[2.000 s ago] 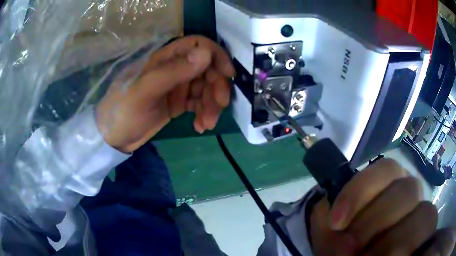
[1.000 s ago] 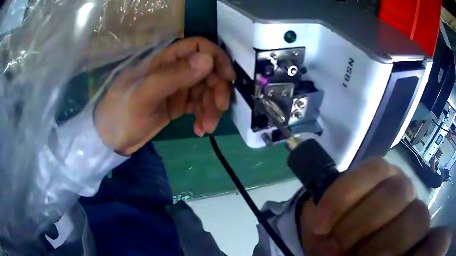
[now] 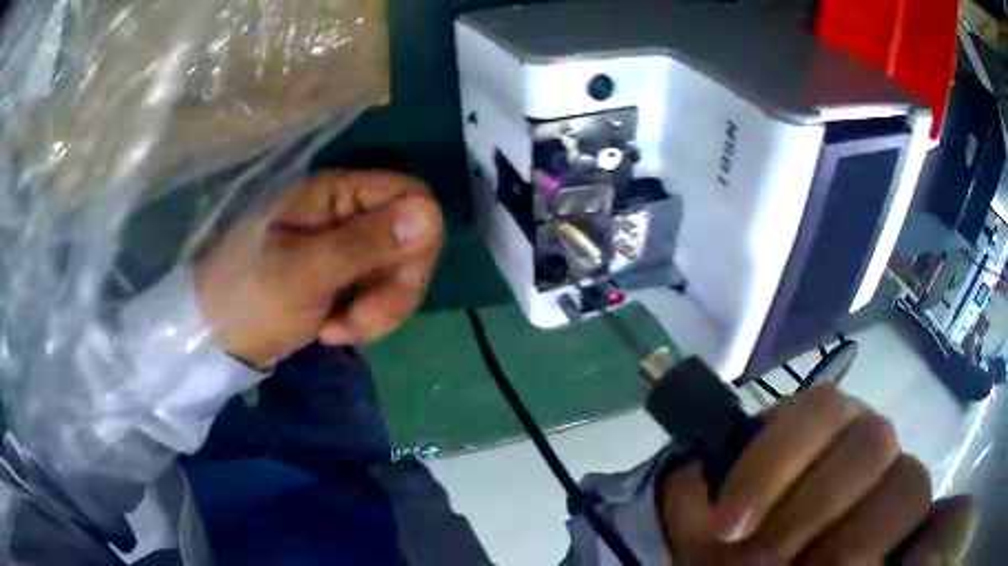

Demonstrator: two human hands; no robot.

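The white device housing (image 3: 763, 210) marked "NS81" lies on the green bench, its metal mechanism (image 3: 580, 199) facing me. The mechanism has a small purple part, and a red light shows below it. My right hand (image 3: 818, 481) grips the black electric screwdriver (image 3: 702, 409) at lower right. Its thin bit points up-left toward the red light; whether the tip touches anything is unclear. My left hand (image 3: 332, 260) is curled just left of the housing, apart from it, with thumb and fingertips together. Whether it holds something small cannot be seen.
Clear plastic bag (image 3: 100, 221) hangs over the left side and partly covers my left forearm. A tan cardboard sheet (image 3: 298, 66) lies at upper left. A red bin (image 3: 890, 50) stands behind the device. The black cord (image 3: 520, 409) runs across the bench's front edge.
My left hand has come off the housing's side, moved left and down, and its fingers have closed together. The screwdriver bit has drawn back from the mechanism. The housing appears slightly further left.
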